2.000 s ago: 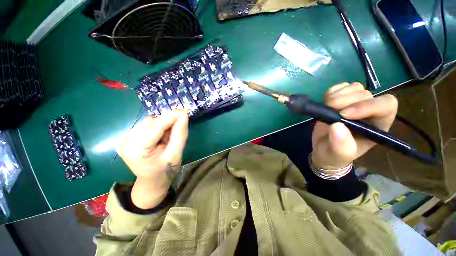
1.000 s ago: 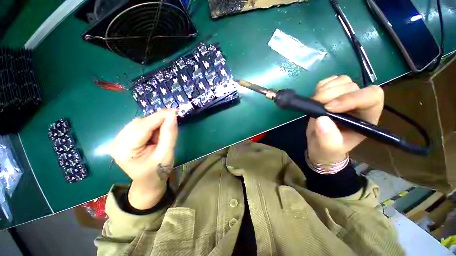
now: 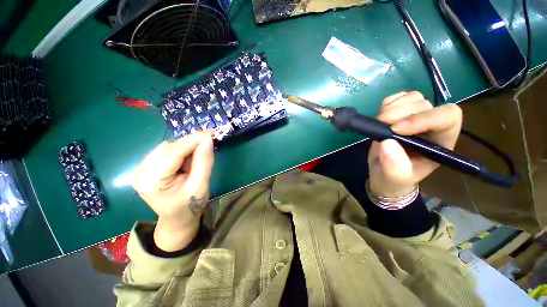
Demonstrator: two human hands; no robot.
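Note:
A stack of PCB panels (image 3: 225, 96), black with white and silver marks, lies on the green mat in front of me. My left hand (image 3: 180, 165) is at its near left edge, thumb and forefinger pinched together at the panel; what they pinch is too small to make out. My right hand (image 3: 414, 138) grips the black handle of a soldering iron (image 3: 366, 123). The iron's brassy tip points left, at the panel's right end; whether it touches cannot be told. Red lead wires (image 3: 133, 102) lie left of the panel.
A fume extractor fan (image 3: 180, 33) stands behind the panel. A small panel (image 3: 81, 180) and a dark stack (image 3: 21, 99) are left. A plastic bag (image 3: 355, 60), cardboard scrap (image 3: 300, 7), tweezers (image 3: 427, 54) and smartphone (image 3: 486, 39) lie behind and right. A cardboard box (image 3: 510, 150) is at right.
Compared with two seconds ago, both hands and the iron sit slightly further left in view. Over the last second they have hardly moved, and both grips are unchanged.

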